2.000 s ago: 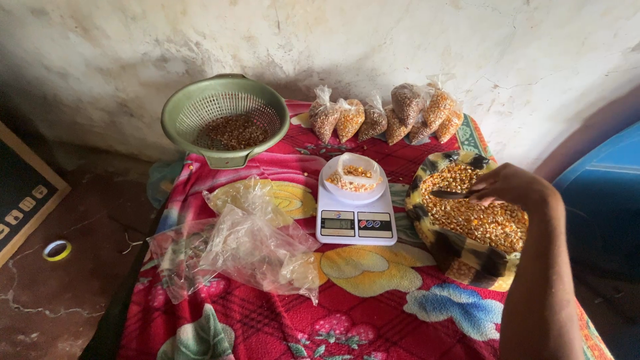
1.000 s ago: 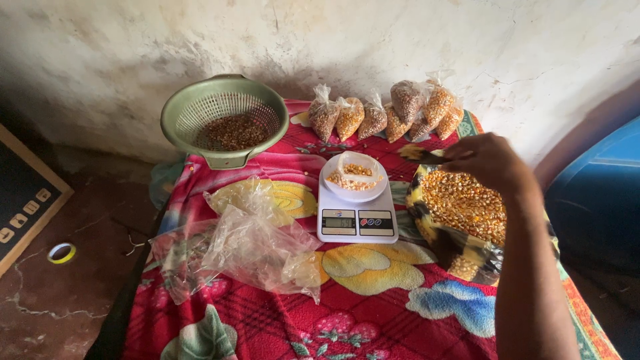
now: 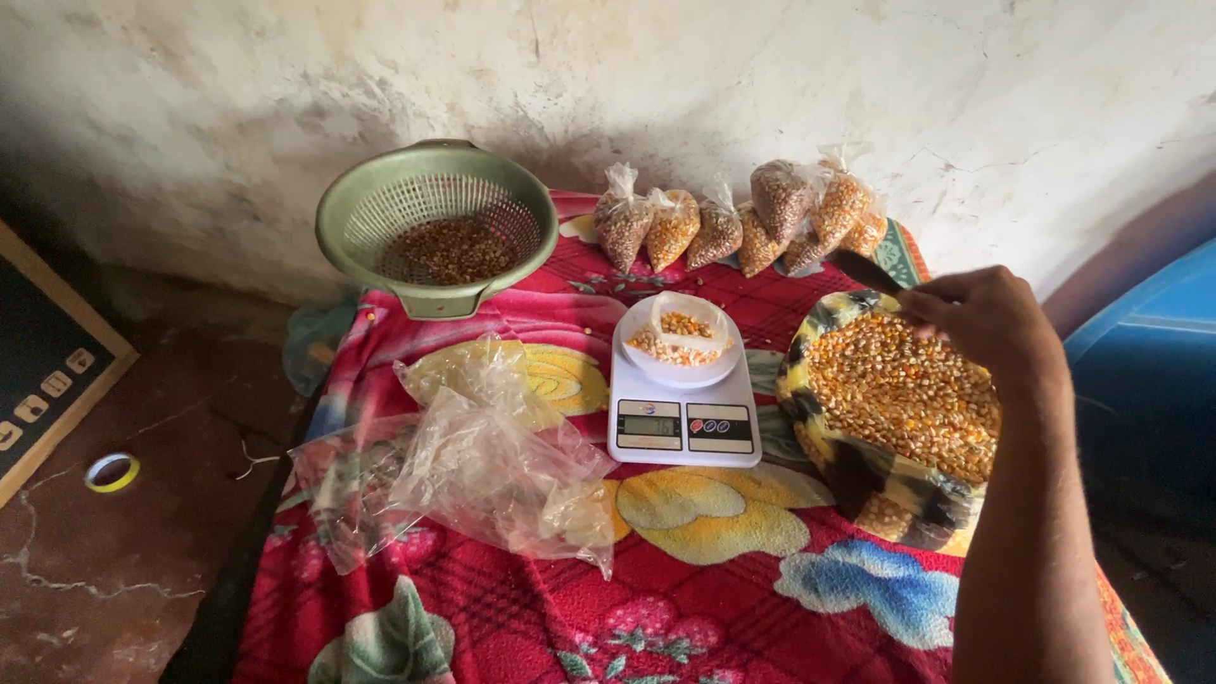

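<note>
My right hand (image 3: 988,318) grips the handle of a dark spoon-like utensil (image 3: 866,273) above the back edge of an open patterned bag (image 3: 826,456) full of corn kernels (image 3: 902,389). The utensil points left, toward the filled bags; whether its end holds kernels cannot be told. Left of the corn bag, a white digital kitchen scale (image 3: 684,450) bears a small opened plastic bag (image 3: 692,334) with some kernels inside, on its round platform. Crumpled clear plastic bags (image 3: 484,456) lie left of the scale. My left hand is out of view.
A green plastic colander (image 3: 342,223) with brown kernels stands at the back left. Several tied clear bags of kernels (image 3: 673,228) line the wall. A flowered red blanket (image 3: 494,608) covers the table. A tape roll (image 3: 112,472) is on the floor; a blue object (image 3: 1159,332) stands at right.
From over the corn, my right hand has moved to the bag's back edge with the utensil. Between one second ago and now it has shifted slightly right, away from the scale.
</note>
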